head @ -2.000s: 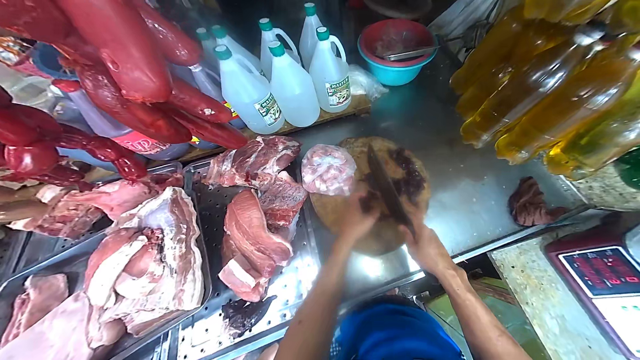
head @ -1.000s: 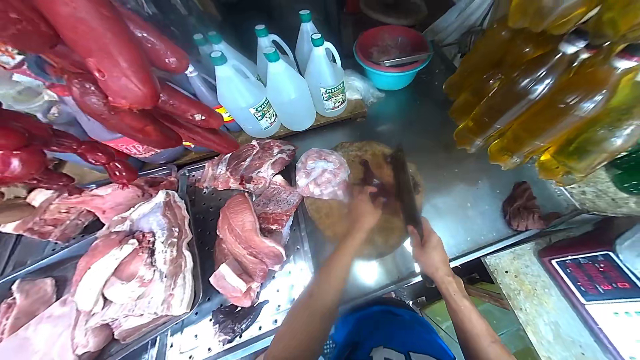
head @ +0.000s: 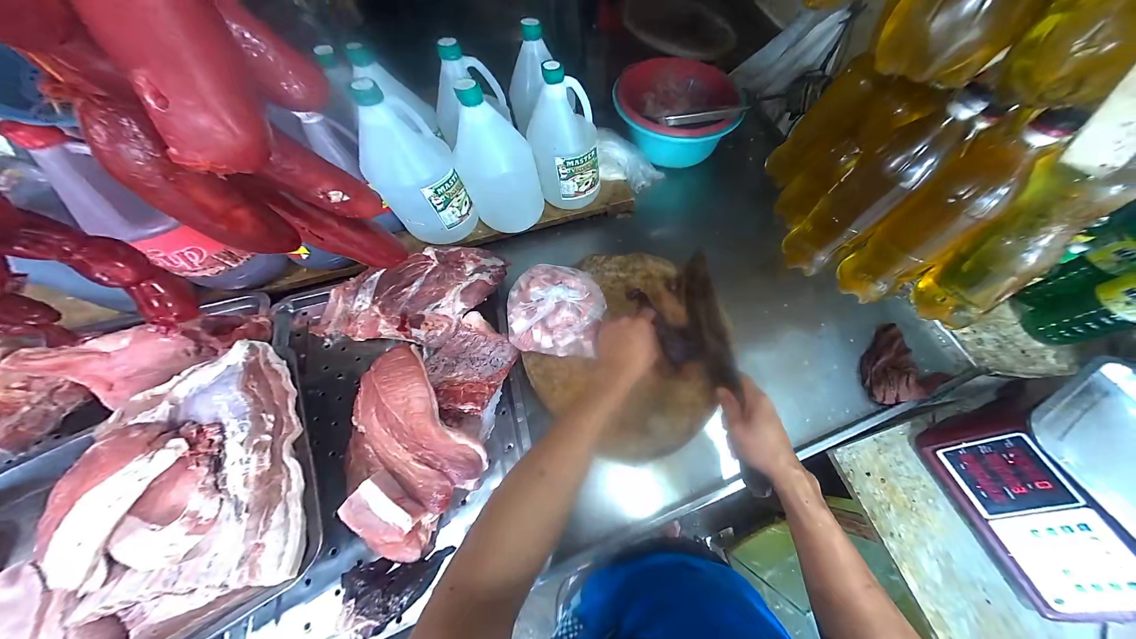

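A round wooden chopping block [head: 635, 417] lies on the steel counter, with dark meat [head: 679, 344] on its right half. My right hand [head: 754, 422] is closed on the handle of a broad-bladed knife [head: 707, 315], whose blade points away over the block at the meat's right side. My left hand [head: 628, 346] rests at the left edge of the dark meat; its fingertips are blurred, so whether it grips the meat is unclear. Just left of that hand, a clear plastic bag of pale pink meat pieces [head: 556, 309] sits on the block's upper left edge.
Perforated trays at left hold raw meat cuts [head: 399, 435] and a pork slab [head: 257, 479]. White jugs [head: 497, 169] and stacked basins [head: 679, 146] stand behind. Red sausages [head: 177, 98] hang at left, bottles of yellow liquid [head: 932, 204] at right. A digital scale [head: 1021, 506] and a dark meat piece [head: 890, 366] are at right.
Two seconds ago the knife slanted across the middle of the block; it now stands farther right, beside the dark meat. My right hand keeps its hold on the handle.
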